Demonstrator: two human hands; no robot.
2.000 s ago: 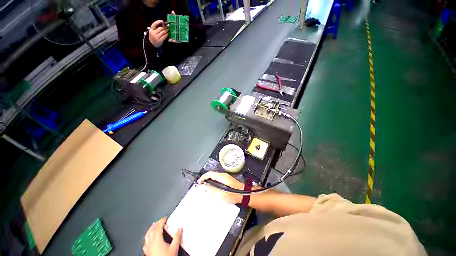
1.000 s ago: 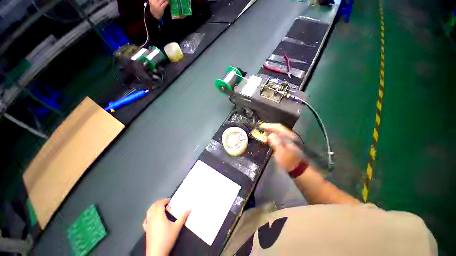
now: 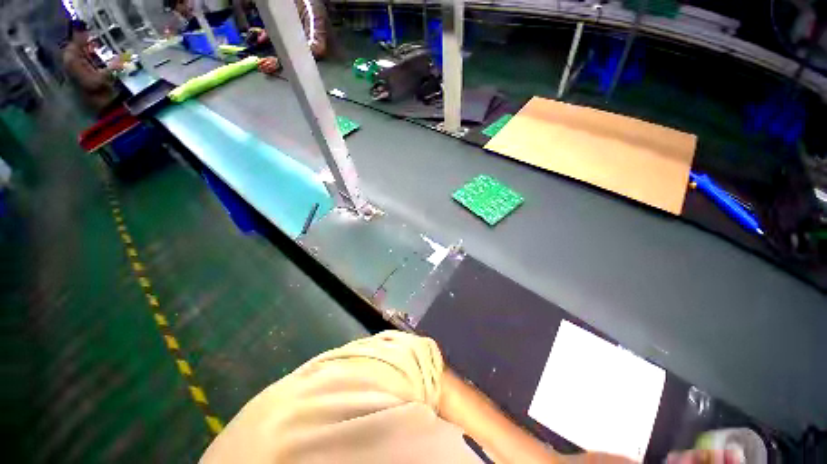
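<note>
The white pad lies bare on the black-covered side ledge. My left forearm reaches in from the bottom. My left hand is at the pad's near edge, mostly cut off by the picture's bottom. Blurred fingers of my right hand show beside the pale round cup at the bottom right; the rest is cut off. What either hand holds cannot be seen. A green circuit board lies flat on the grey conveyor belt, beyond the ledge.
A tan cardboard sheet lies across the belt's far side, beside a blue tool. A metal post rises at the ledge's left end. Another board lies behind it. People, a yellow-green roll and a red tray are farther off.
The view has swung left along the line. My right hand was by the sponge and now shows only as fingers near the cup. My left hand has slipped mostly out of the picture.
</note>
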